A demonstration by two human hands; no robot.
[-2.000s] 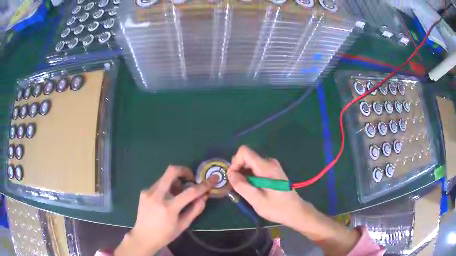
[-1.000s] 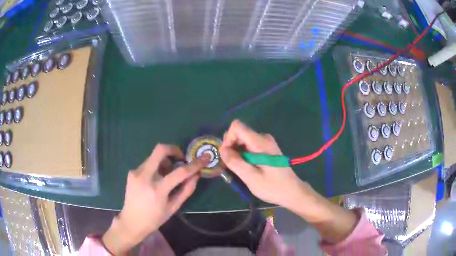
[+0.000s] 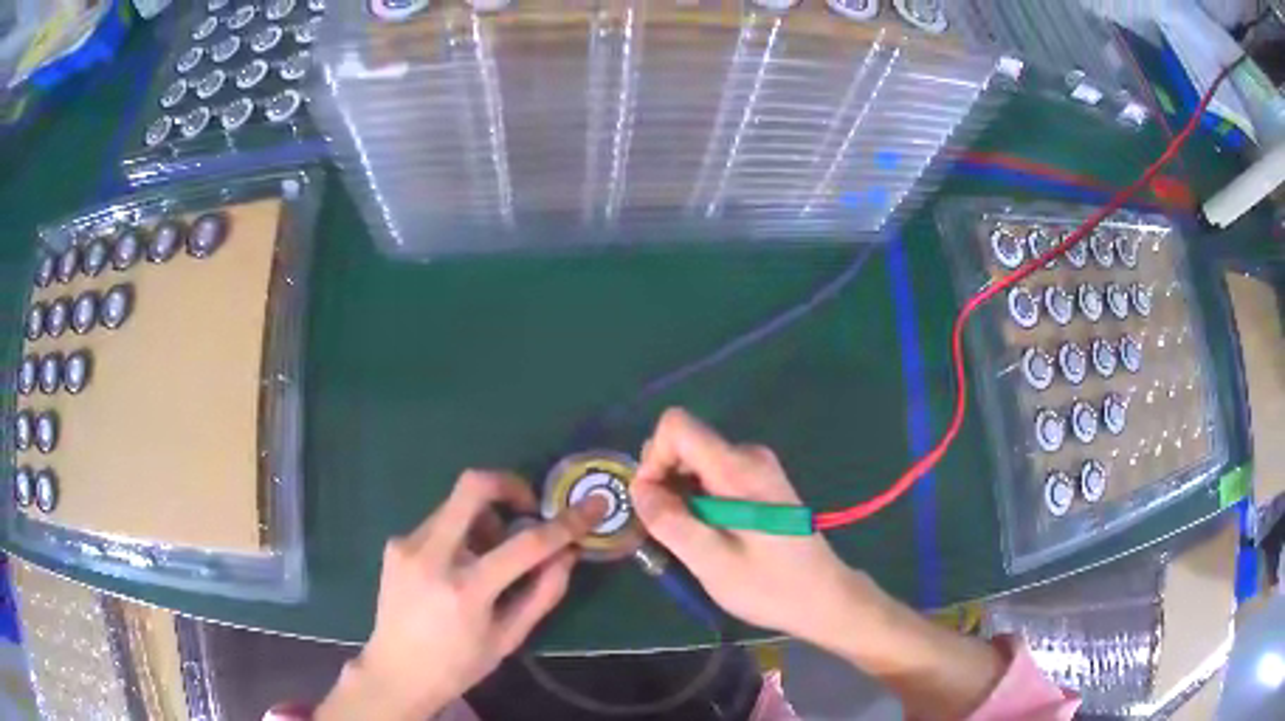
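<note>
A brass-and-silver round fixture (image 3: 569, 480) sits on the green mat near the front edge. A silver-white ringed speaker driver (image 3: 617, 493) lies on it. My left hand (image 3: 486, 571) rests a fingertip on the driver; its thumb and other fingers are bent at the fixture's left side, around a small dark item that is mostly hidden. My right hand (image 3: 740, 542) holds a green test probe (image 3: 754, 516) like a pen at the fixture's right side. The probe's tip is hidden by the fingers. A red test lead (image 3: 963, 380) runs from the probe to the upper right.
A left blister tray (image 3: 292, 409) holds dark-rimmed discs and a brown liner. A right blister tray (image 3: 1008, 542) holds whiter discs. A clear tray stack (image 3: 662, 169) stands behind. A dark fixture cable (image 3: 747, 338) crosses the mat. More trays (image 3: 1078, 634) lie below the bench edge.
The view shifted and then came back, moving everything in the picture together. Both hands stay at the fixture, the left fingertip still on the driver and the right hand still holding the probe.
</note>
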